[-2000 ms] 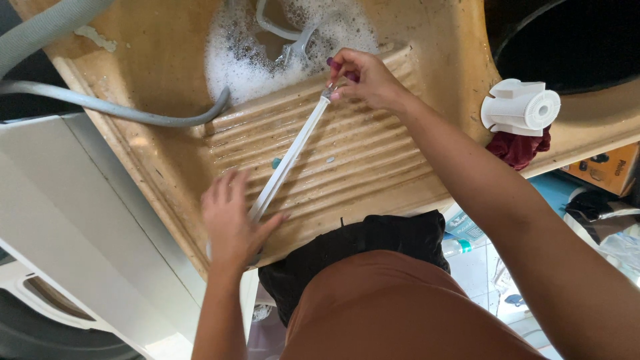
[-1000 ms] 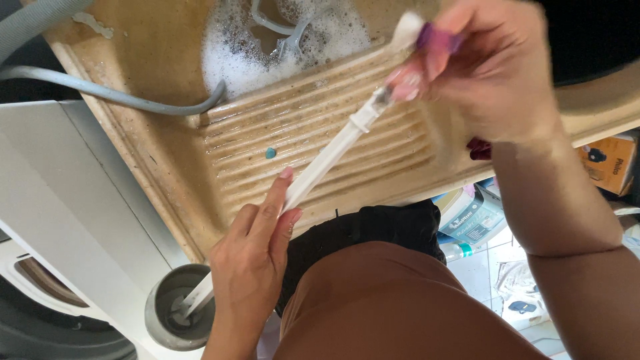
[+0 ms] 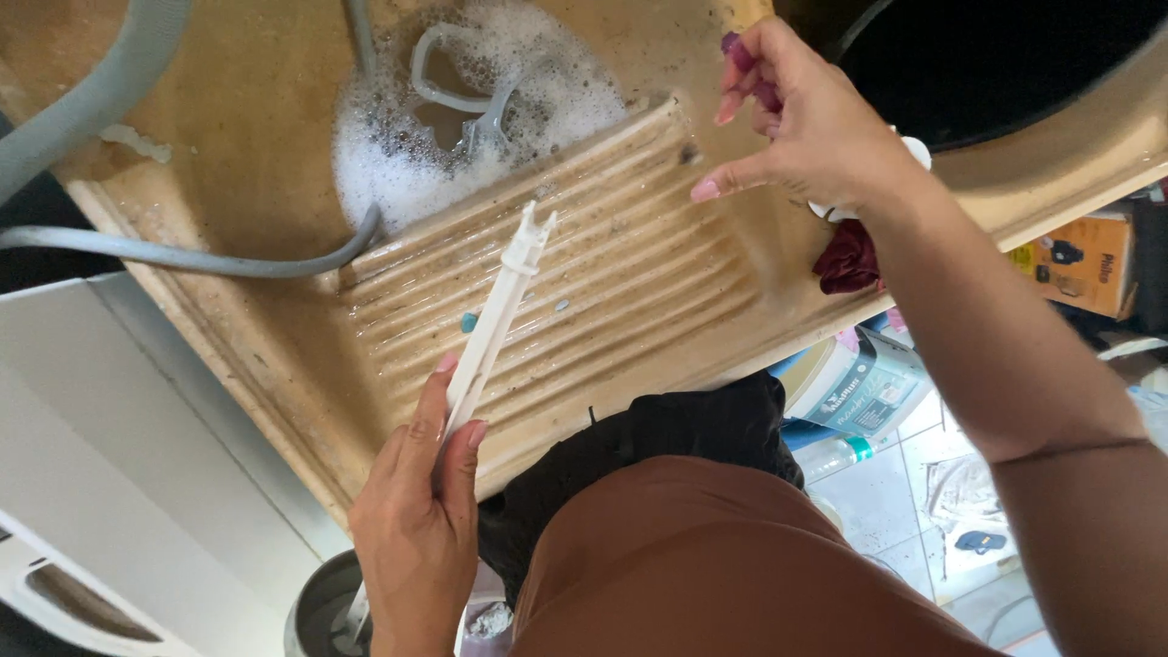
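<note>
My left hand (image 3: 424, 506) grips a long white plastic bar (image 3: 495, 319) with a forked upper end, tilted over the ribbed washboard of the laundry sink (image 3: 630, 246). The bar's lower part passes behind the hand; a white end shows in a grey pot at bottom left. My right hand (image 3: 785, 119) is raised at the upper right, thumb spread apart, its curled fingers holding a small purple thing (image 3: 741, 57) that I cannot make out. Soap foam (image 3: 401, 155) lies above the ribs, with a translucent looped piece (image 3: 447, 68) in it. A small teal piece (image 3: 469, 322) rests on the ribs.
Grey hoses (image 3: 274, 266) cross the sink's left side. A white appliance (image 3: 137, 429) stands at left, with the grey pot (image 3: 310, 593) beside it. A dark red cloth (image 3: 847, 260) lies on the right rim near a dark basin (image 3: 985, 64). A labelled tub (image 3: 858, 383) stands below.
My right hand has come away from the bar's upper end and is now apart from it at upper right. My left hand still holds the bar, whose forked end is now uncovered.
</note>
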